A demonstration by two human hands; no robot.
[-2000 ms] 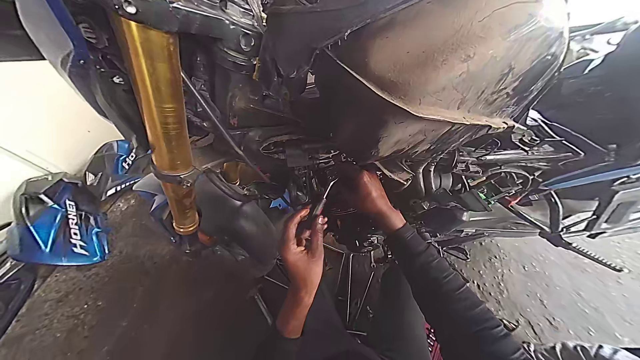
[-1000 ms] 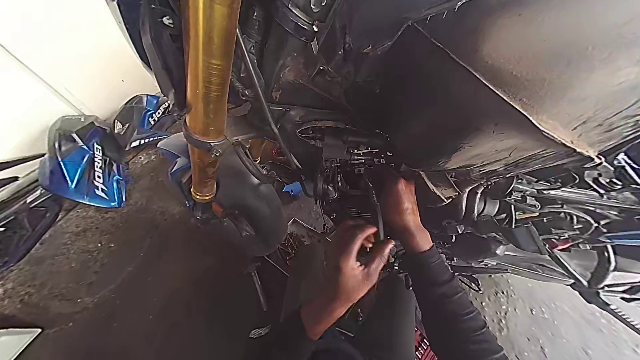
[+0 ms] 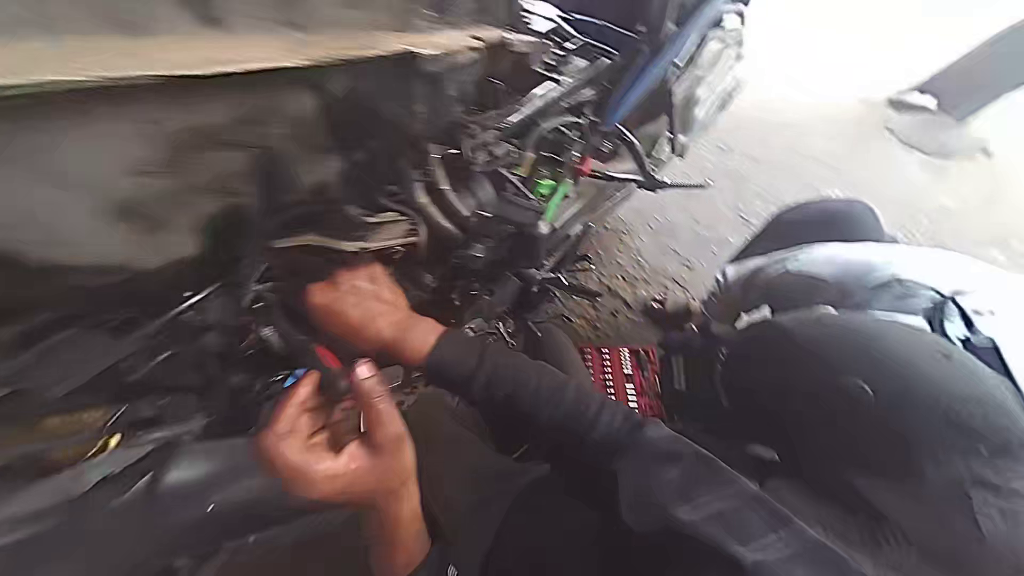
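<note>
My left hand (image 3: 340, 440) is at the lower left, palm up, fingers curled around a small dark tool with a red part (image 3: 328, 358); blur hides its exact kind. Above it, my right hand (image 3: 364, 308) reaches into the engine area of a motorcycle, under the dirty tank (image 3: 160, 172). Its fingertips are hidden among dark parts, so what they touch cannot be told. Hoses and metal parts (image 3: 444, 192) of the motorcycle lie just beyond my right hand. A small blue piece (image 3: 294, 377) shows beside my left fingertips.
A red tray of sockets (image 3: 624, 376) lies on the ground right of my right forearm. Close by on the right is another person in dark clothing (image 3: 864, 416). A footpeg (image 3: 672, 184) juts out from the motorcycle. Someone's foot (image 3: 936, 128) is at the upper right.
The view has swung far to the right, bringing the socket tray and another person into sight. My right hand stays in among the motorcycle's parts.
</note>
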